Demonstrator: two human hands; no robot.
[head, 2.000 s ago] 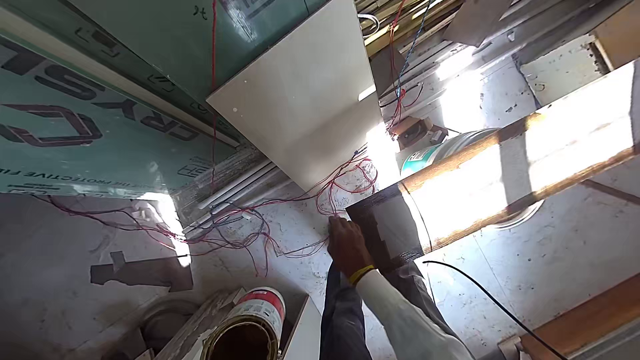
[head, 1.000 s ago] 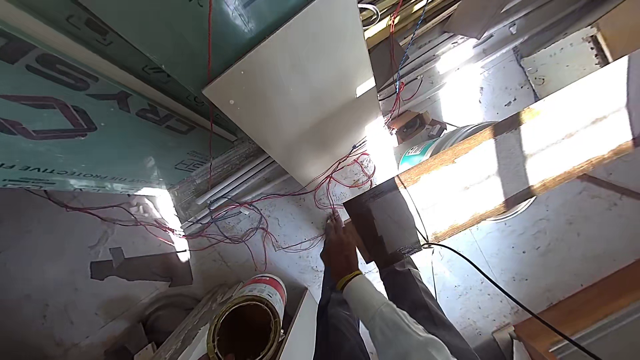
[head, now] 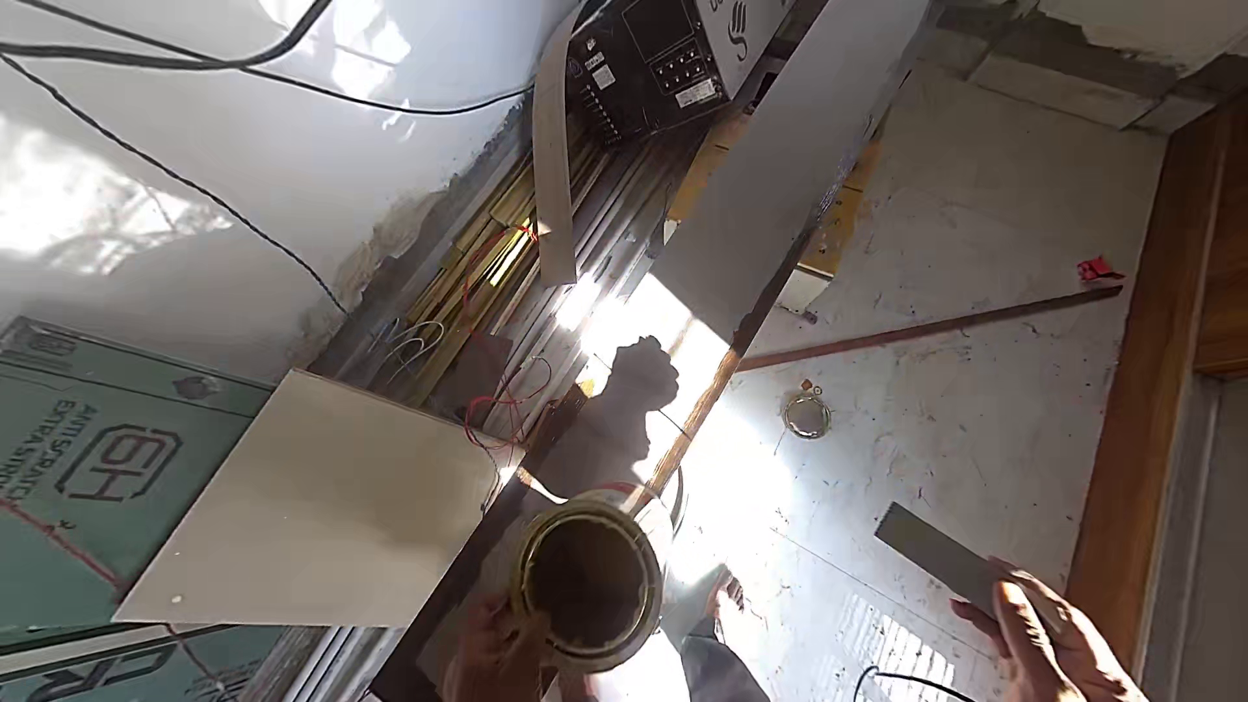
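Note:
My left hand [head: 502, 643] grips an open tin [head: 590, 583] by its near left side, at the bottom middle; its inside is dark and the contents cannot be made out. At the lower right, my right hand [head: 1043, 634] holds a flat strip with a toothed end [head: 936, 551], pointing up and left. Behind the tin, a long flat board [head: 770, 175] runs up to the top, with a shadow across its sunlit near part. A small round lid [head: 806, 415] lies on the floor between board and strip.
A pale square panel [head: 331, 507] leans over green-wrapped sheets [head: 107, 487] at left. Metal and yellow lengths [head: 487, 283] lie along the wall near a black machine [head: 643, 68]. A thin brown strip [head: 936, 327] lies on the floor. Wooden frame [head: 1141, 390] at right. Black cables hang at upper left.
The view has swung far round. My left hand now holds the open tin, which stood at the bottom left before. The toothed strip now shows in my right hand.

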